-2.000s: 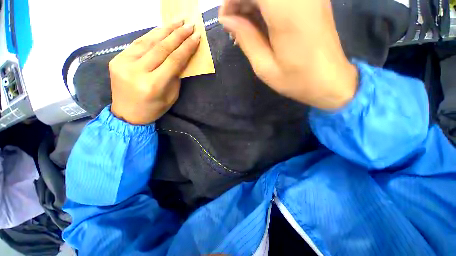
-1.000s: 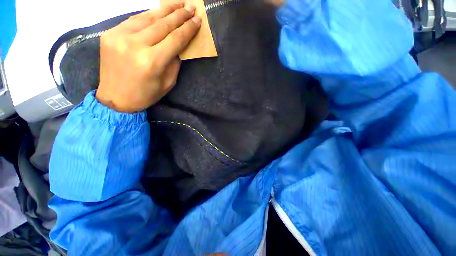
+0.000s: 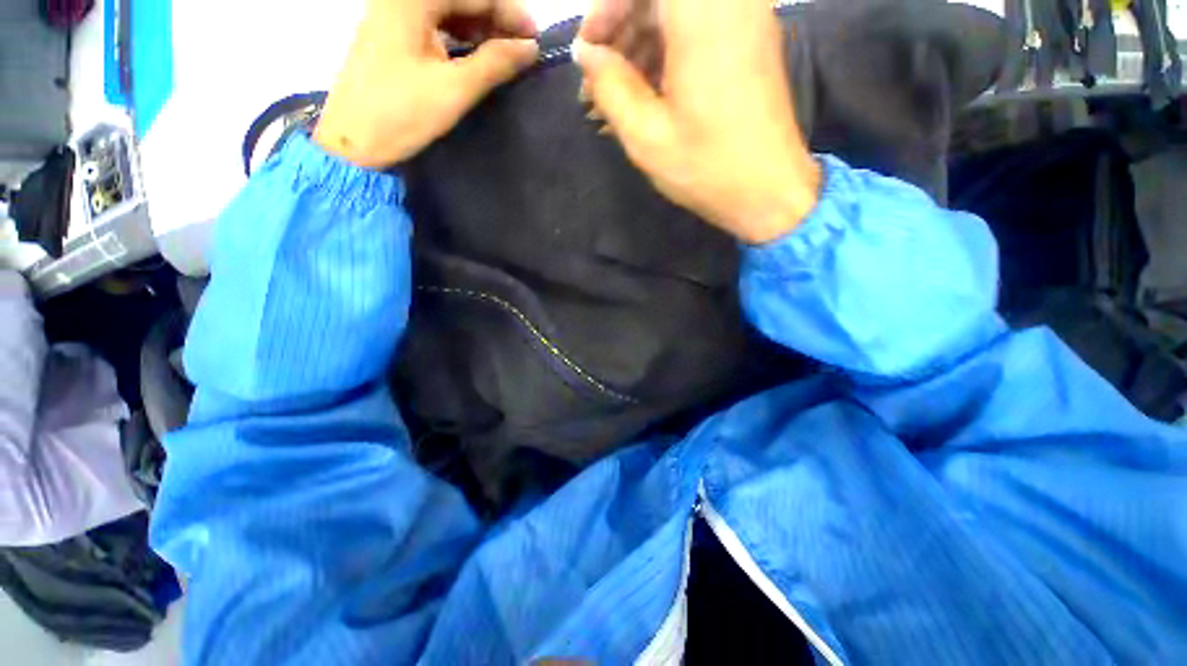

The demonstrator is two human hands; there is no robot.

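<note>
A dark grey garment (image 3: 586,247) hangs from the white table over my lap, with a yellow-white stitched line across it. A zipper (image 3: 557,52) with silvery teeth runs along its top edge, mostly hidden by my hands. My left hand (image 3: 423,78) pinches the garment's zipper edge between thumb and fingers at the top of the view. My right hand (image 3: 696,111) is just right of it, thumb and fingers at the same edge; its fingers are blurred and cut off by the frame's top. The needle area does not show.
Spare dark zippers (image 3: 1087,39) hang over the table's edge at the top right. The white table (image 3: 208,117) has a blue strip (image 3: 146,52) at the left. A person's pale lilac clothing (image 3: 52,429) and dark cloth are at the left; more dark cloth (image 3: 1061,208) lies at the right.
The tan card under my left hand is no longer in view. My left hand has moved up to pinch the zipper edge. My right hand has come back beside it from beyond the top edge.
</note>
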